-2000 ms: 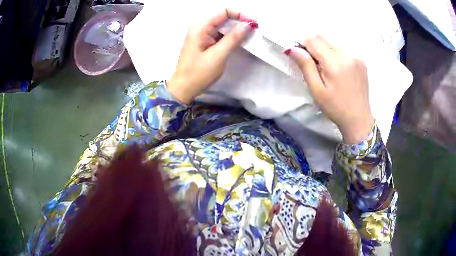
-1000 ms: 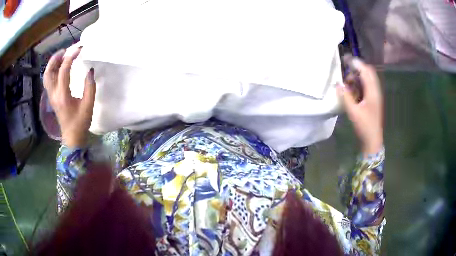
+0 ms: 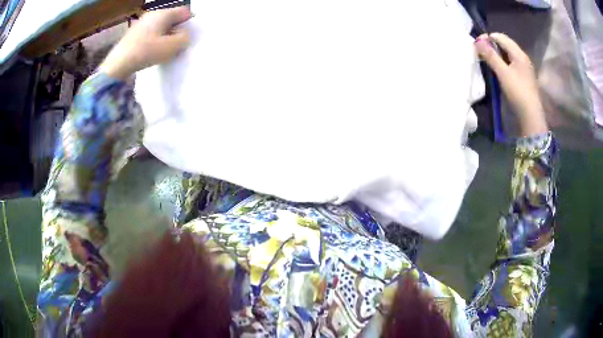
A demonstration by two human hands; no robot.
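Observation:
A large white cloth [image 3: 311, 99] spreads over the table edge and hangs down to my lap, its lower right corner drooping. My left hand [image 3: 152, 43] is at the cloth's upper left edge, fingertips closed on it. My right hand [image 3: 516, 72] is beside the upper right edge, fingers curled and thumb tip close to the cloth. A dark narrow shape shows by its fingertips; I cannot tell whether it is a tool in the hand. Glare hides the cloth's seams.
A wooden table edge [image 3: 82, 30] with a pale cover is at upper left. Dark boxes [image 3: 46, 132] stand below it. A blue-edged strip [image 3: 497, 109] runs beside the cloth at right. Pale pinkish plastic or fabric [image 3: 562, 72] is at far right, above the green floor [image 3: 456, 264].
My hands have moved from a close pinch on the cloth to wide apart, and now up to its upper sides. The cloth lies flatter, with its folded front strip no longer showing.

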